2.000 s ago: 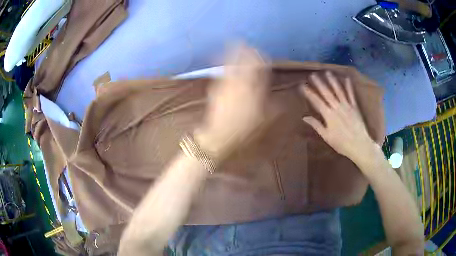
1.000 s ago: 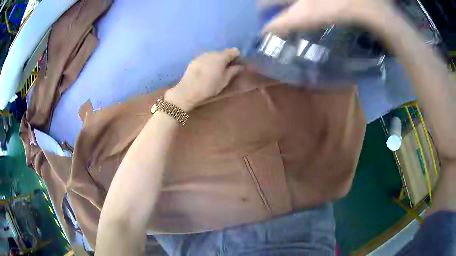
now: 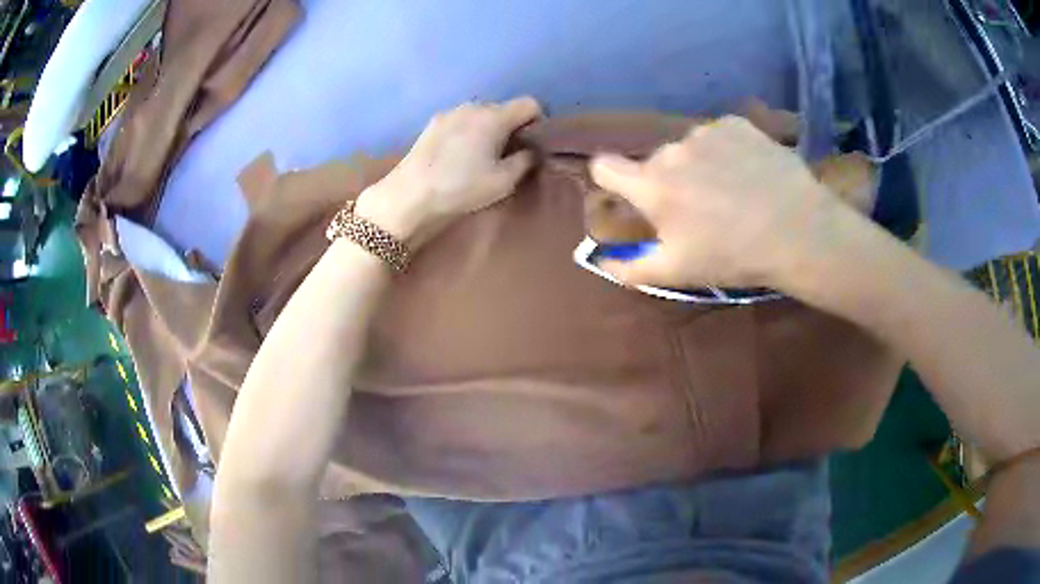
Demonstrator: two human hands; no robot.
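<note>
The brown garment body [image 3: 513, 342] lies across the near edge of the pressing table and down over my lap. My left hand [image 3: 473, 154] holds the garment's far edge between fingers and thumb. My right hand [image 3: 713, 205] is closed on the handle of the steam iron [image 3: 650, 253]. The iron stands on the garment's right part, just right of my left hand; my hand hides most of it, with a blue part and the pale rim of its sole showing. A narrow stitched welt [image 3: 693, 394] shows on the cloth nearer to me.
The blue-grey padded table [image 3: 479, 51] extends beyond the cloth. Gathered brown cloth [image 3: 211, 91] hangs at the left beside a white curved board [image 3: 71, 86]. The iron's hose and cord [image 3: 872, 80] run at the upper right. Yellow wire racks [image 3: 1015, 291] stand at the right.
My right hand left the cloth, took the iron from the upper right and brought it down onto the garment. My left hand moved to the far edge and now grips it.
</note>
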